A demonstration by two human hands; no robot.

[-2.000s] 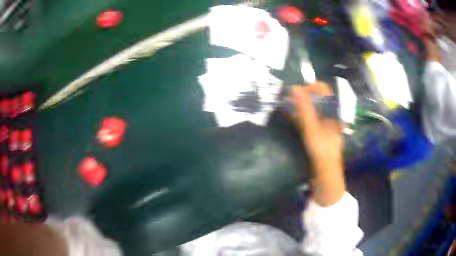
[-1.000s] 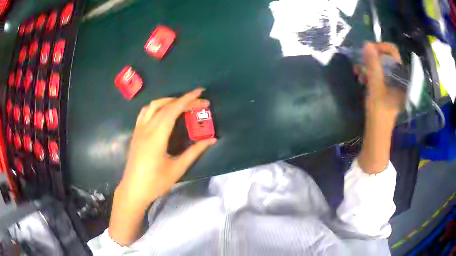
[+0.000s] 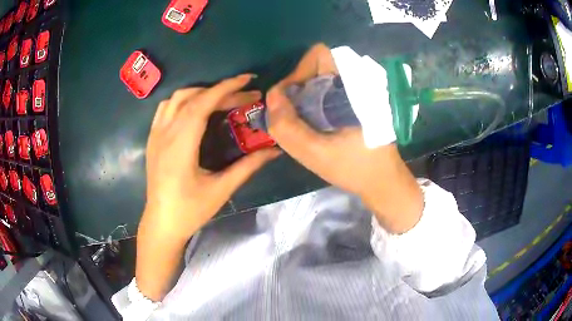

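A small red housing (image 3: 248, 127) lies on the dark green bench. My left hand (image 3: 194, 141) holds it, thumb at its lower edge and fingers at its upper edge. My right hand (image 3: 335, 144) grips a thick translucent dispensing syringe (image 3: 317, 103), its front end over the housing's right side. The nozzle tip is hidden by my fingers. White paper (image 3: 367, 94) is wrapped around the syringe's rear, with a green adapter cap (image 3: 401, 100) and a clear air hose (image 3: 467, 94) behind it.
Two more red housings lie at upper left, one (image 3: 140, 74) lower and one (image 3: 184, 12) higher. A black parts tray (image 3: 55, 125) full of red housings is at far left. Speckled waste paper (image 3: 417, 14) lies at the top. A black gridded tray (image 3: 480, 185) sits below the bench edge at right.
My right hand has moved left with the syringe, from near the waste paper to the housing in my left hand. The view has shifted slightly.
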